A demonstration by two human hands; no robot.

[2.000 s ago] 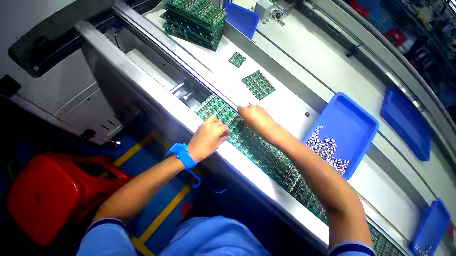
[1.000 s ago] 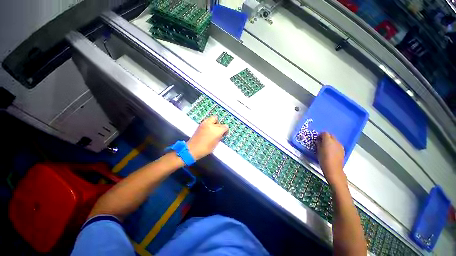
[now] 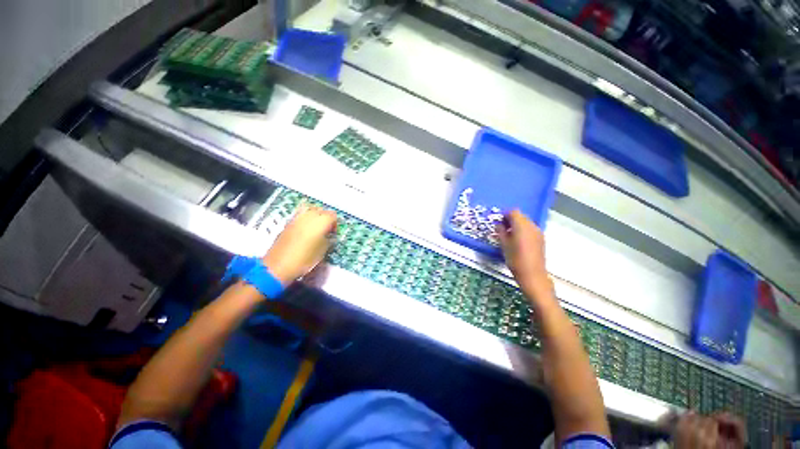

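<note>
A row of green circuit board panels [image 3: 412,270] lies in the metal-railed track. My left hand [image 3: 303,238], with a blue wrist strap [image 3: 256,276], is over the left end of the row, fingers bunched; whether it holds a component is too small to tell. My right hand [image 3: 519,241] is at the near right corner of the blue component tray [image 3: 513,168], fingertips at the heap of small white and dark components [image 3: 475,217]. Whether a component is between its fingers cannot be told.
A stack of green panels [image 3: 217,72] and a small blue bin [image 3: 310,54] stand at the far left. A single panel [image 3: 353,149] and a small board piece [image 3: 308,117] lie on the white shelf. More blue trays [image 3: 635,145] lie right. Another person's hands [image 3: 709,431] show at bottom right.
The view has shifted, so the scene sits further left. My right hand went from the panels to the tray's component heap and is still there. My left hand has stayed over the panels' left end.
</note>
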